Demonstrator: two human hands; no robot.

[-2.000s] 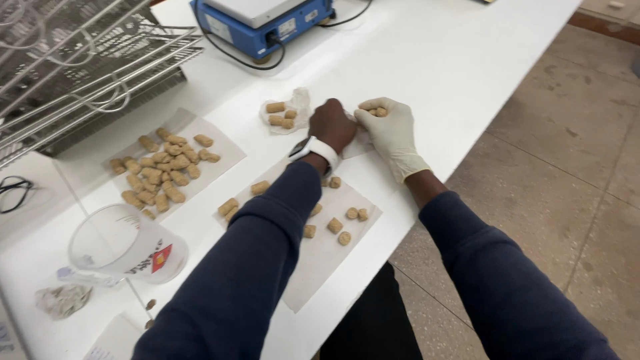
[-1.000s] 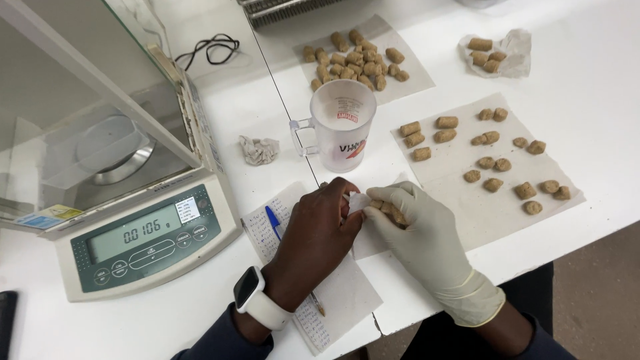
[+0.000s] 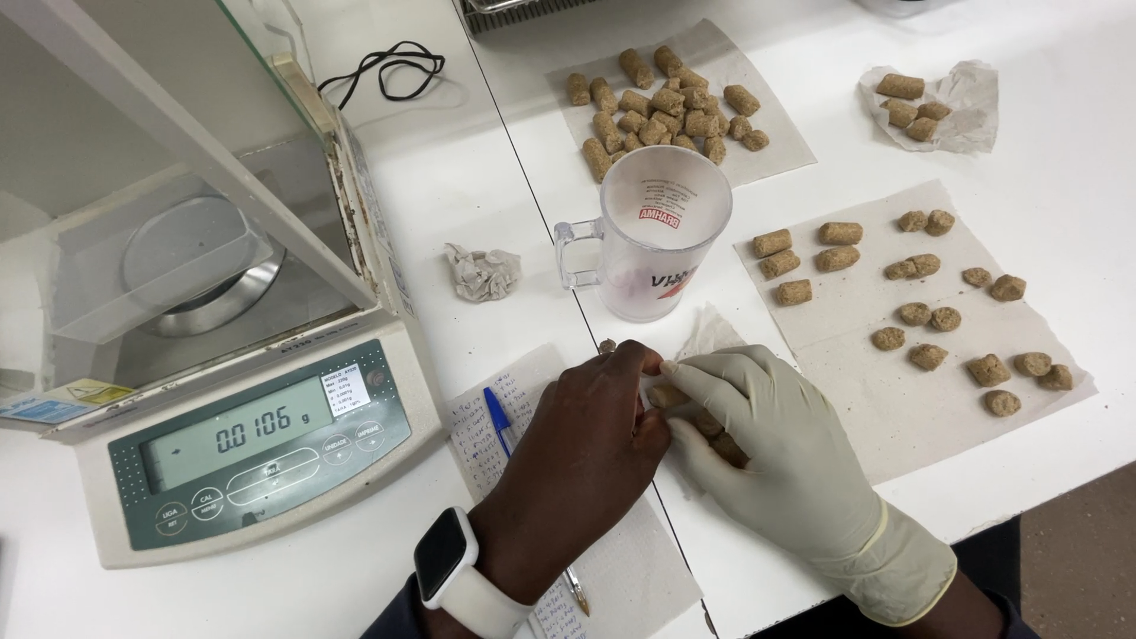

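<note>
Both hands meet over the table below a clear plastic mug [image 3: 664,235]. My left hand [image 3: 577,444], bare and wearing a white smartwatch, has its fingertips pinched near the end of a brown pellet; what they grip is hidden. My right hand [image 3: 772,453], in a pale latex glove, curls around several brown pellets [image 3: 710,424], with a crumpled paper piece [image 3: 710,333] partly beneath it. Right of it, more pellets lie in small groups on a paper sheet [image 3: 896,426]. A pile of pellets [image 3: 666,111] rests on another sheet behind the mug.
An analytical balance [image 3: 257,444] with a lit display stands at the left. A handwritten paper [image 3: 630,568] and blue pen [image 3: 499,422] lie under my left arm. Crumpled paper [image 3: 482,272] sits left of the mug, a black cord [image 3: 399,62] behind. Crumpled paper with pellets [image 3: 972,111] lies back right.
The view has swung left, bringing the balance into sight. Both hands have moved from beside the sheet of grouped pellets to below the mug, over the handwritten paper's edge.
</note>
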